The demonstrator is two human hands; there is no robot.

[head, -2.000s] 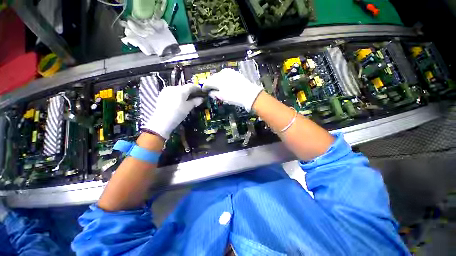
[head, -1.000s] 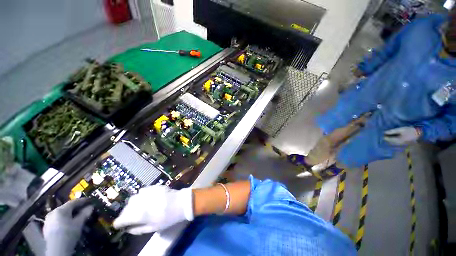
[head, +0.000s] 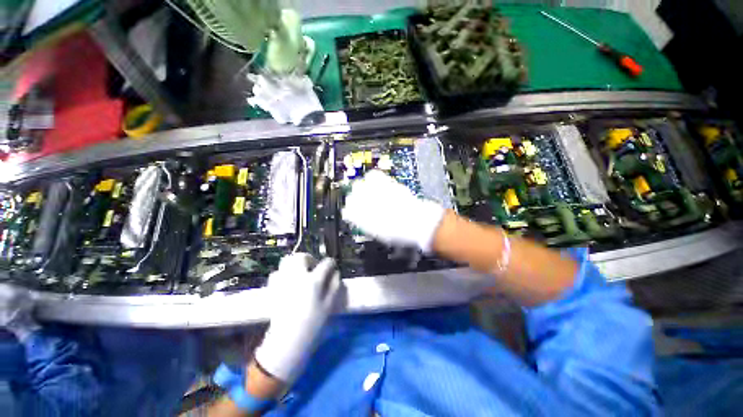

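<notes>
A circuit board with yellow parts and a silver ribbed heat sink [head: 433, 173] sits in a black carrier in front of me. My right hand [head: 389, 213], in a white glove, is over the left part of this board and hides much of it; whether it holds anything cannot be told. My left hand [head: 301, 300], in a white glove, is low at the conveyor's near rail [head: 391, 291], left of the right hand. Its fingers are bent and blurred, and I cannot tell if it holds anything.
More boards [head: 224, 195] line the conveyor on both sides. Behind it are the small-parts bin [head: 379, 73], large-parts bin [head: 468, 53], spare gloves [head: 285, 99], a green fan [head: 285, 41] and a screwdriver [head: 623, 61]. Another person's gloved hand [head: 16, 308] is at the far left.
The view has swung back left from the tunnel end and the other person standing there. My left hand is now at the near rail, away from the board; my right hand is still over it.
</notes>
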